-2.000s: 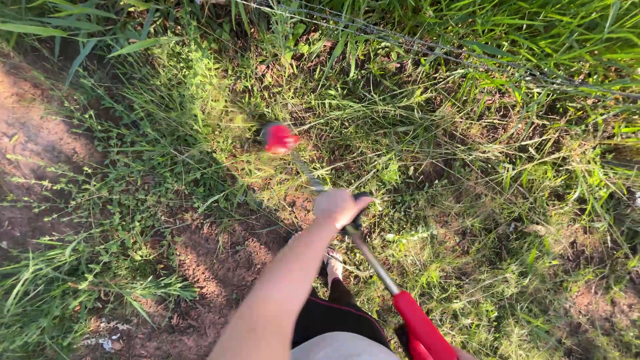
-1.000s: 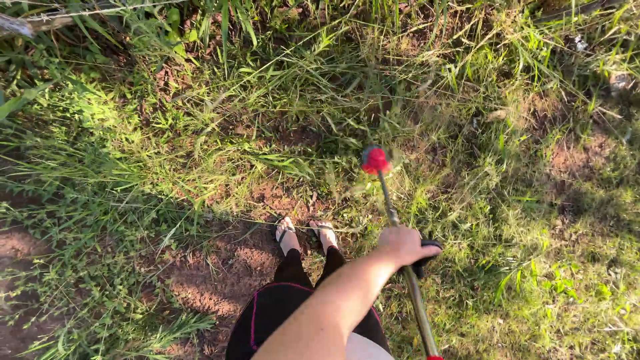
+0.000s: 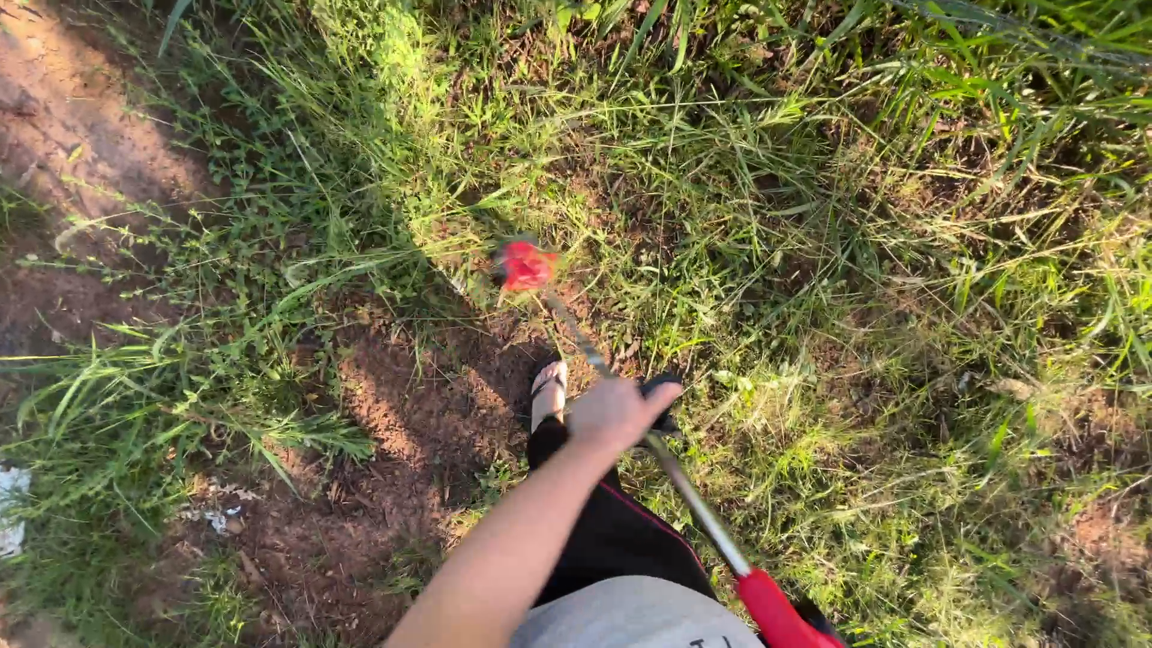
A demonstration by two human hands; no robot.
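Note:
My left hand (image 3: pixel 621 412) is closed around the black front handle (image 3: pixel 664 405) of a string trimmer. The trimmer's metal shaft (image 3: pixel 697 504) slants from a red rear housing (image 3: pixel 776 612) at the bottom edge up and left to a red cutting head (image 3: pixel 526 266). That head is blurred and sits low over short grass and bare soil, just beyond my sandalled foot (image 3: pixel 549 389). My right hand is out of view, and the rear end of the trimmer is cut off by the frame.
Taller weeds (image 3: pixel 306 225) stand left of the cutting head, with reddish soil (image 3: pixel 405 396) below them. Wire strands (image 3: pixel 1017 31) cross the grass at the top right. Whitish scraps (image 3: pixel 219 518) lie at the lower left. Short, partly dry grass (image 3: pixel 864 432) covers the right side.
The trimmer's head has swung left from right of my feet to the ground ahead of them, my left hand moving with it. The red housing shows again at the bottom. The view has shifted left.

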